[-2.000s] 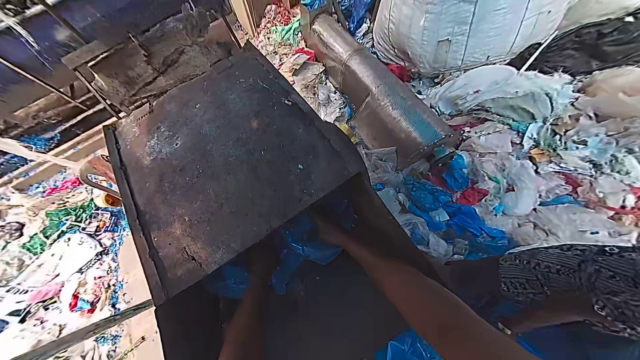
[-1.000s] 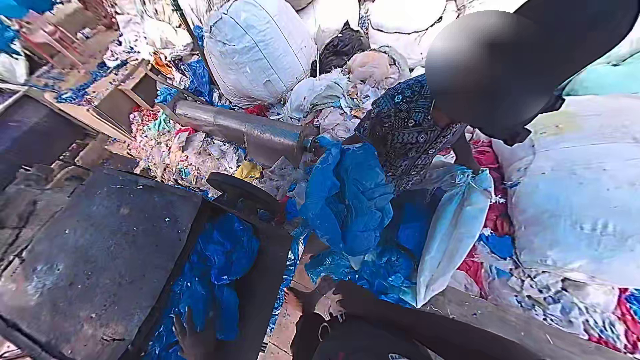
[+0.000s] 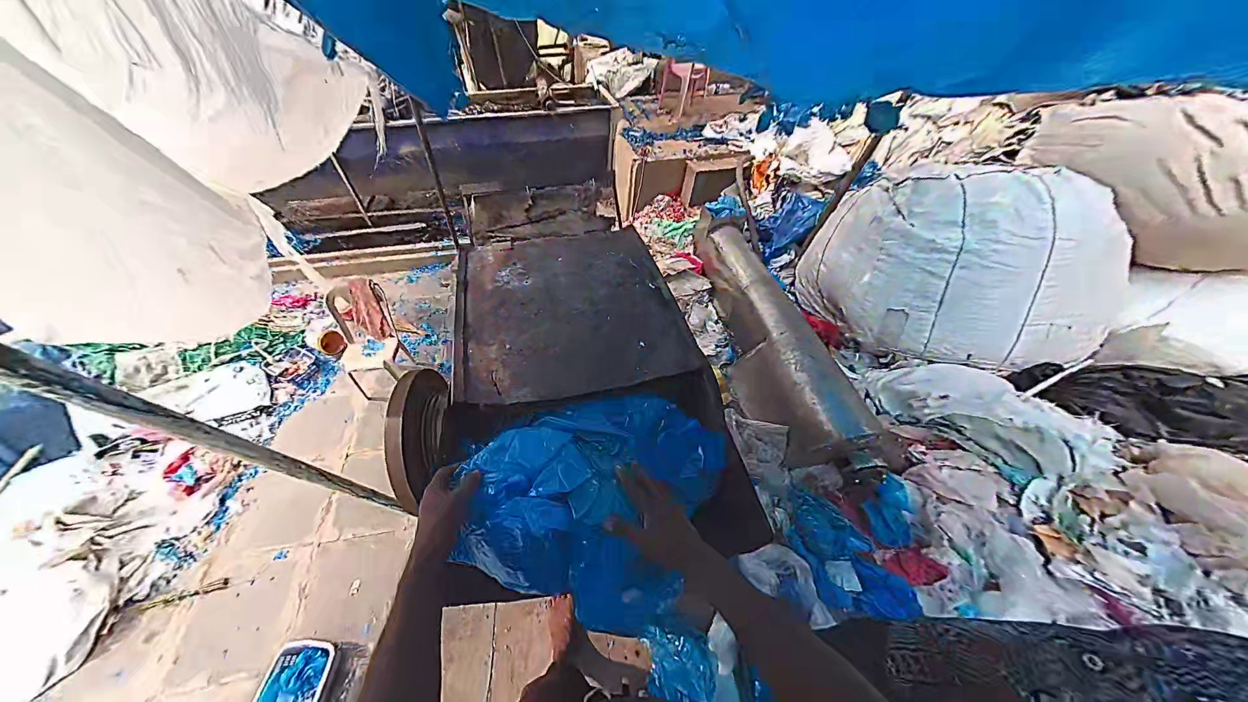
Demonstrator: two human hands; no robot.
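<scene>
A heap of blue plastic film [image 3: 595,453] fills the mouth of a dark metal machine chute [image 3: 746,507], whose flat metal cover [image 3: 570,317] slopes away beyond it. My left hand [image 3: 450,502] rests against the heap's left side, beside the machine's round wheel [image 3: 414,434]. On the upper right part of the film lies my right hand [image 3: 655,522], fingers spread. Whether either hand grips any film cannot be told. More blue film hangs down between my forearms, above a wooden board [image 3: 492,648] where a bare foot shows.
A metal cylinder [image 3: 790,341] lies right of the machine, among loose plastic scraps [image 3: 985,507]. Stuffed white sacks [image 3: 965,263] stand behind. A slanting pole [image 3: 205,429] crosses the left side, over paving. A plastic chair [image 3: 370,336] stands beyond it. Patterned cloth [image 3: 1063,663] shows at lower right.
The view has swung back left and up from a person beside an open sack of blue film. Both my hands are now on a larger blue heap at the chute mouth.
</scene>
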